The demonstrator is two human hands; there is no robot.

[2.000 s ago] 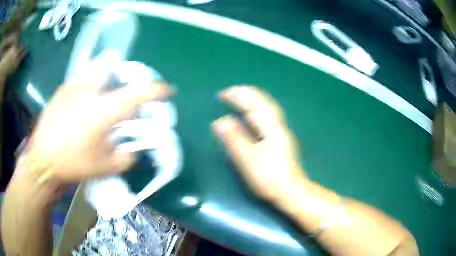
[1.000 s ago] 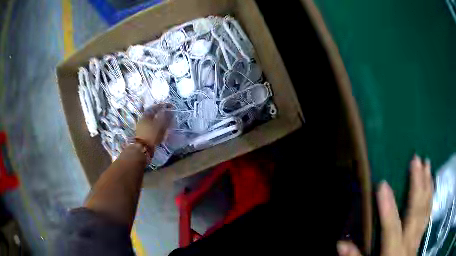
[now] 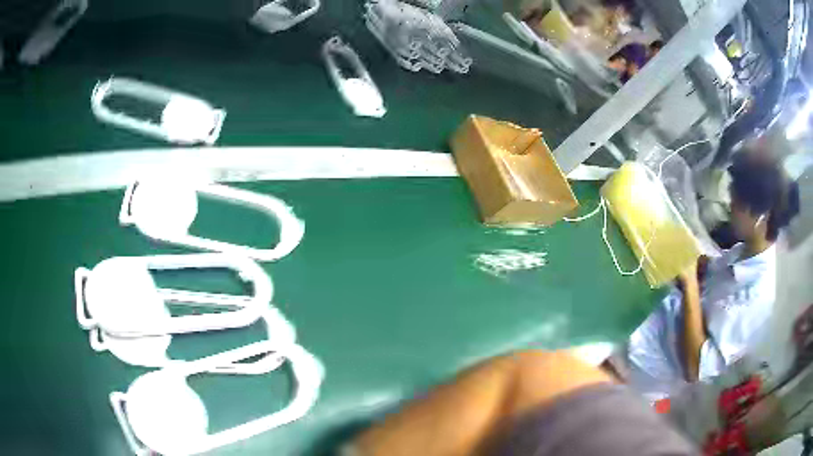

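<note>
Several white plastic frames [image 3: 165, 414] lie on the green bench at the left, some overlapping. Each has a long rounded loop pointing right, a solid disc and a small squared loop at the left. A small heap of thin silvery rods [image 3: 510, 260] lies on the bench just below a small open brown carton [image 3: 486, 174]. A bare forearm with a grey sleeve, seemingly my right arm, crosses the bottom edge; its hand is cut off. My left hand is out of the picture.
A pale stripe [image 3: 357, 162] runs across the bench, with more white frames [image 3: 189, 118] beyond it. A grey metal post [image 3: 651, 85] stands behind the carton. A yellow-filled bag [image 3: 655, 223] and white cord lie beside a seated person [image 3: 749, 276] at right.
The view has swung from the large supply carton to the bench. The hand that was in that carton and the hand on the bench are both out of view.
</note>
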